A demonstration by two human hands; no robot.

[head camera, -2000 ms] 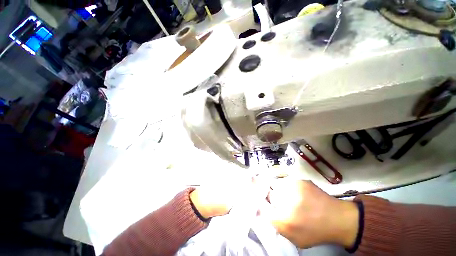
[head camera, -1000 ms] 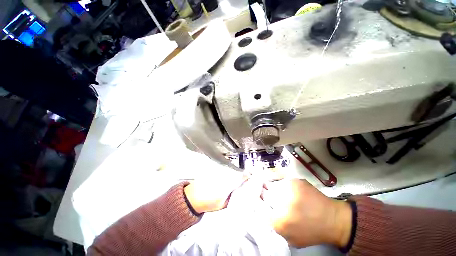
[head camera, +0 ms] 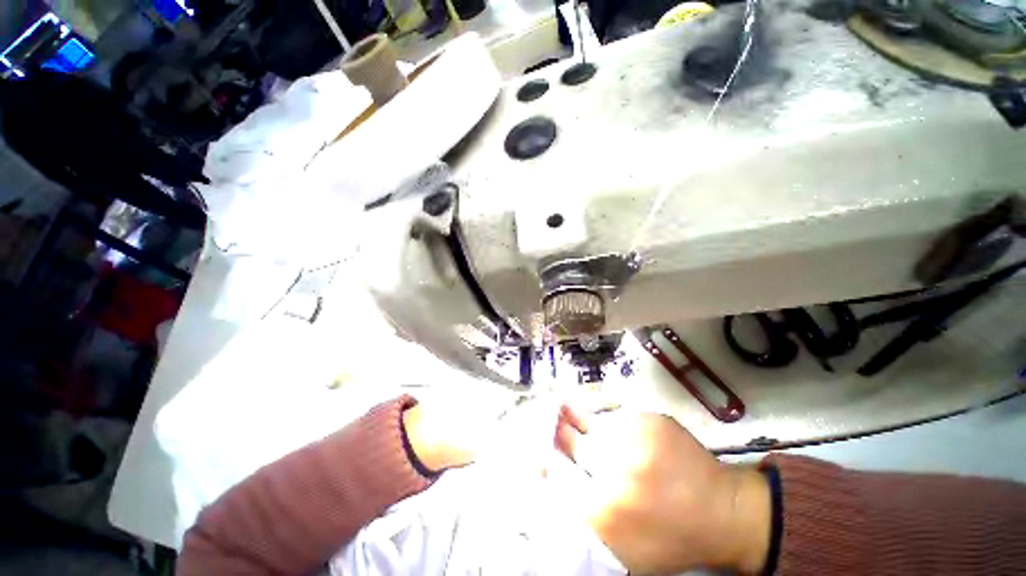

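White cloth lies bunched under both hands, in front of the needle area of a cream sewing machine. It is overexposed, so its edges are hard to see. My left hand lies on the cloth at the left of the needle; its fingers are washed out by glare. My right hand is curled on the cloth, thumb and fingertips pinching it just below the needle area. The ribbed tension dial sits above.
Red-handled snips lie right of the needle area. Black scissors lie under the machine arm. A white tape roll and a tan cone stand behind the head. More white cloth is heaped at the table's left.
The view has shifted slightly, so the machine appears a little further left. Both hands stay at the needle area; the bunched cloth's folds have changed shape.
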